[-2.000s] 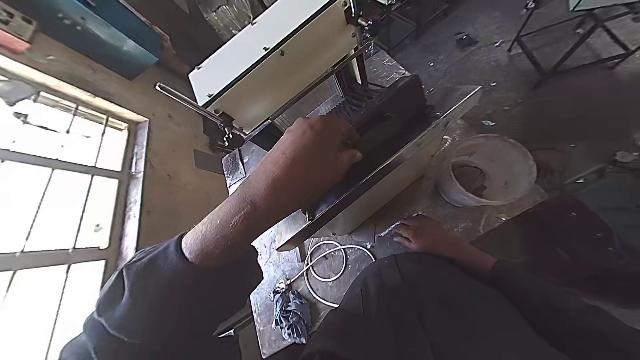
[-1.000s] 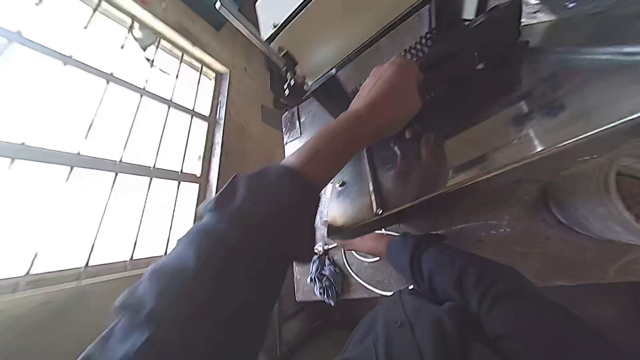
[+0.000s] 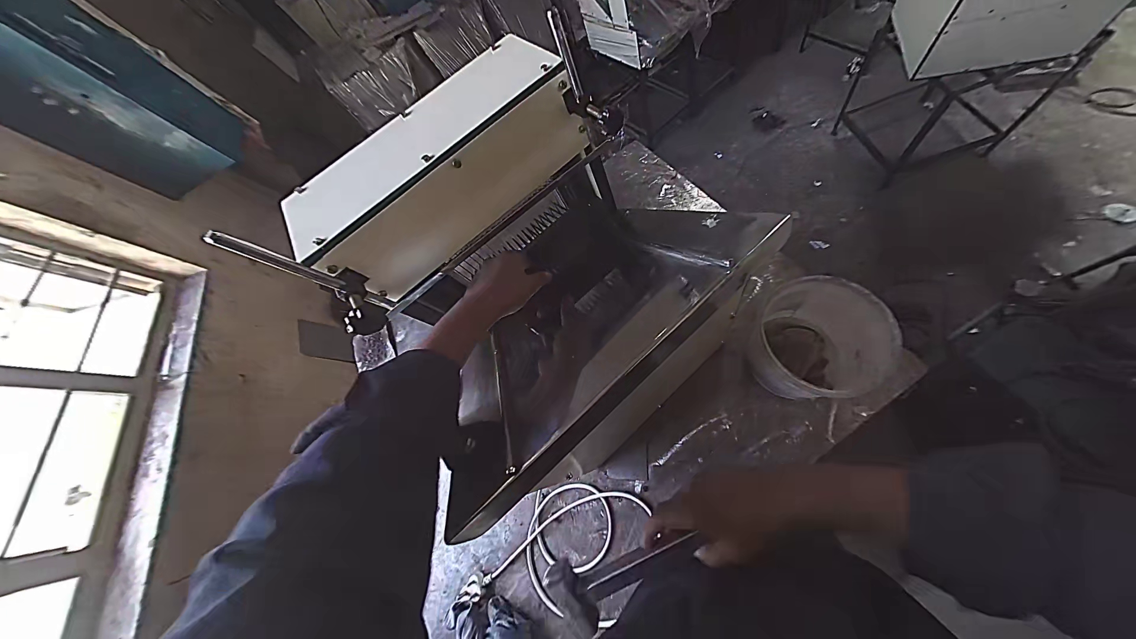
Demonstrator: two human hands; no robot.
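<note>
A bench machine with a cream and white housing [image 3: 444,177] stands tilted across the view, with a row of thin metal blades [image 3: 524,232] under it and a shiny metal tray [image 3: 612,351] in front. My left hand [image 3: 504,288] reaches in over the tray beside the blades. Its fingertips lie against the dark interior, and whether they hold anything is unclear. Lower right, my blurred right hand [image 3: 732,516] grips a dark flat bar [image 3: 635,566] near my lap. The bar's lower left end is close to a loop of white cable [image 3: 572,499].
A whitish bucket [image 3: 834,337] stands at the worktable's right side. A crumpled cloth [image 3: 484,612] lies by the cable. Metal rods stick out from both ends of the housing. Barred windows [image 3: 71,399] are at left, and a metal stand [image 3: 923,124] is on the floor behind.
My right hand, by the worktable's near edge two seconds ago, now has a dark bar in its grip. My left hand remains in the machine's blade area. The view has swung away and back.
</note>
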